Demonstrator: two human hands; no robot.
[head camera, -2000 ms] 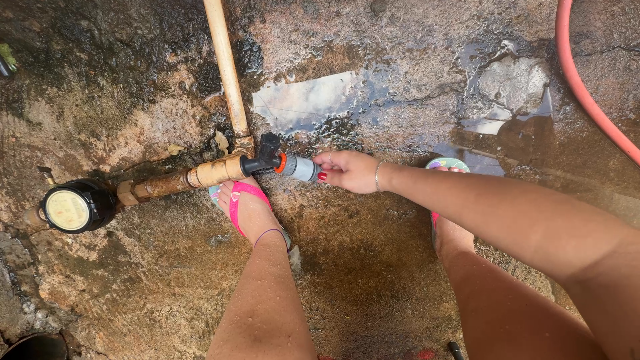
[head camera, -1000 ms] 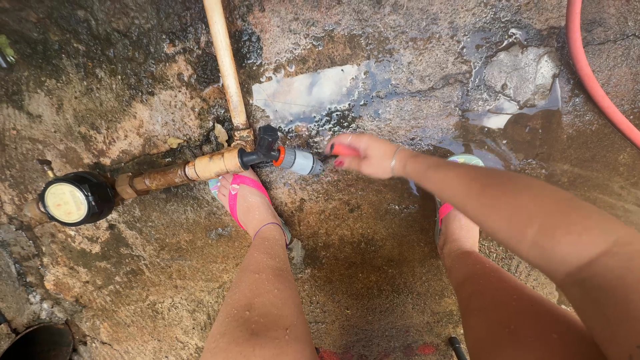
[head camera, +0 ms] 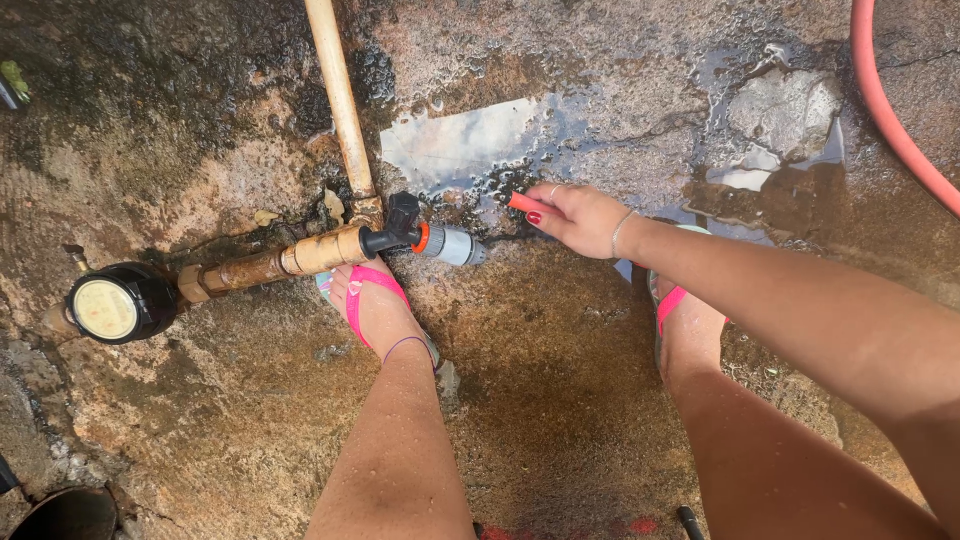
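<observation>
My right hand [head camera: 583, 219] is closed around the end of a red hose [head camera: 529, 202], whose dark tip points left. A short gap to the left separates it from the grey hose connector [head camera: 454, 246] with an orange ring. That connector is on the outlet of a black plastic tap [head camera: 400, 223], fixed to a tan pipe fitting [head camera: 324, 252]. Further left along the rusty pipe sits a round black water meter [head camera: 106, 309] with a pale dial. My left hand is out of view.
A tan pipe [head camera: 339, 97] runs up from the fitting. My feet in pink flip-flops [head camera: 377, 280] stand on wet, rough concrete. A puddle [head camera: 465, 142] lies above the tap. More red hose [head camera: 879, 97] curves at upper right, and a dark round container [head camera: 69, 517] is at lower left.
My right hand was at the grey connector two seconds ago. It has moved away to the right, and the red hose end now shows in it, apart from the connector.
</observation>
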